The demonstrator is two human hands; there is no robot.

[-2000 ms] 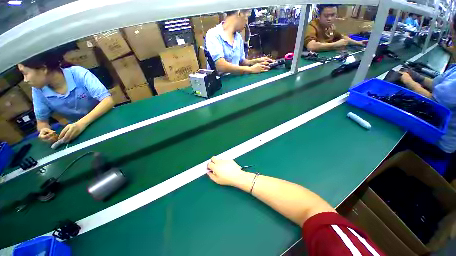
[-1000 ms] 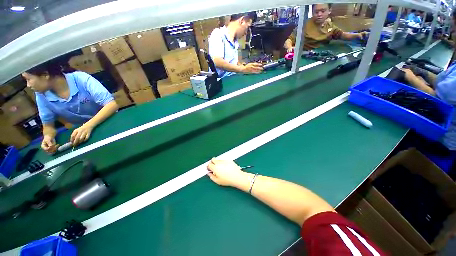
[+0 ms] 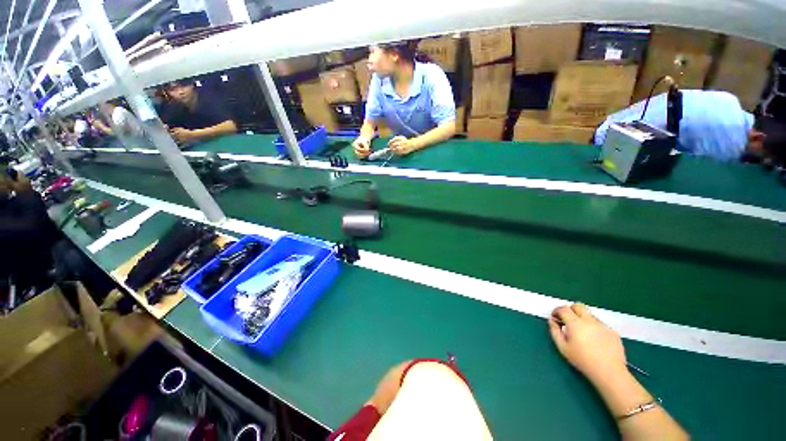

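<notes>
My right hand (image 3: 590, 340) rests at the near white strip, fingers curled, with a thin dark tool shaft (image 3: 638, 369) poking out beside the wrist. A bit of my left arm (image 3: 388, 392) and red sleeve shows at the bottom; a large pale shape with a red edge (image 3: 439, 400) covers the rest, and I cannot make out the left hand. A grey dryer head (image 3: 362, 224) lies on the green conveyor, its dark handle and cord (image 3: 315, 195) behind and to the left.
Two blue bins (image 3: 297, 303) stand left, one holding a clear bag; a black cluster (image 3: 347, 252) is beside them. A black crate (image 3: 258, 405) with dryers is lower left. A metal instrument box (image 3: 633, 153) and co-workers are across the line. A grey rail crosses above.
The view has swung left, bringing the bins and crate in and taking the right-hand bin out. My right hand stays at the strip. Part of my left arm now shows.
</notes>
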